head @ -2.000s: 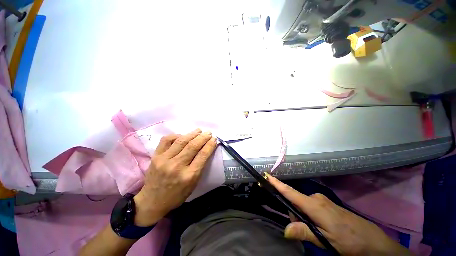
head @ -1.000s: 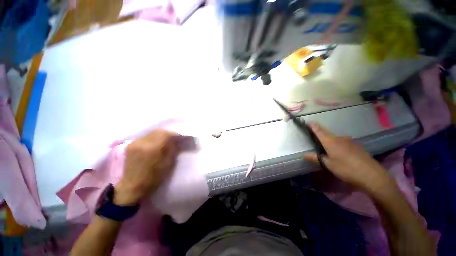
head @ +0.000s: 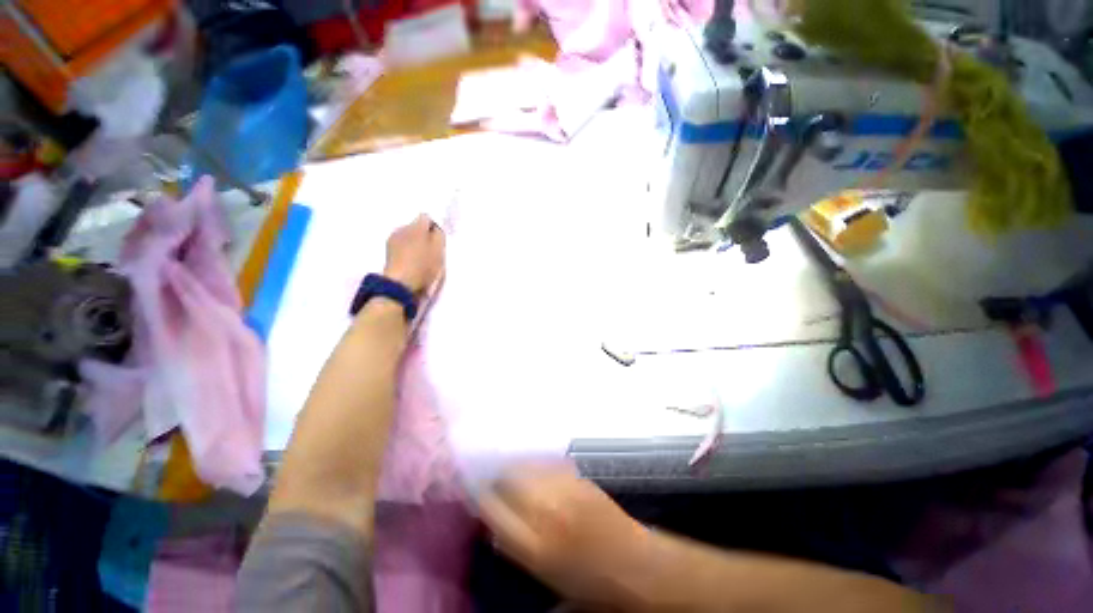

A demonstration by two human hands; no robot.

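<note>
The pink garment panel [head: 509, 347] lies on the white machine table between my hands, washed out to white by the lamp. My left hand [head: 415, 252] is at its far left edge and holds the cloth there, fingers partly lost in glare. My right hand [head: 545, 509] is at its near edge over the table's front, blurred, and holds the cloth. The black tailor's shears [head: 861, 335] lie on the table at the right, handles towards me. The lockstitch machine head [head: 767, 144] stands behind.
A yellow box [head: 849, 224] is behind the needle area. A pink-tailed tool [head: 1031, 353] lies at the right. A curled trimming [head: 707, 437] is near the front edge. Pink cloth [head: 198, 323] hangs at the left. A blue bin [head: 254, 114] stands at the back left.
The shears have left my right hand and lie on the table. My right hand has moved left to the cloth. My left hand has moved away from me, and the panel is spread out. The view has shifted.
</note>
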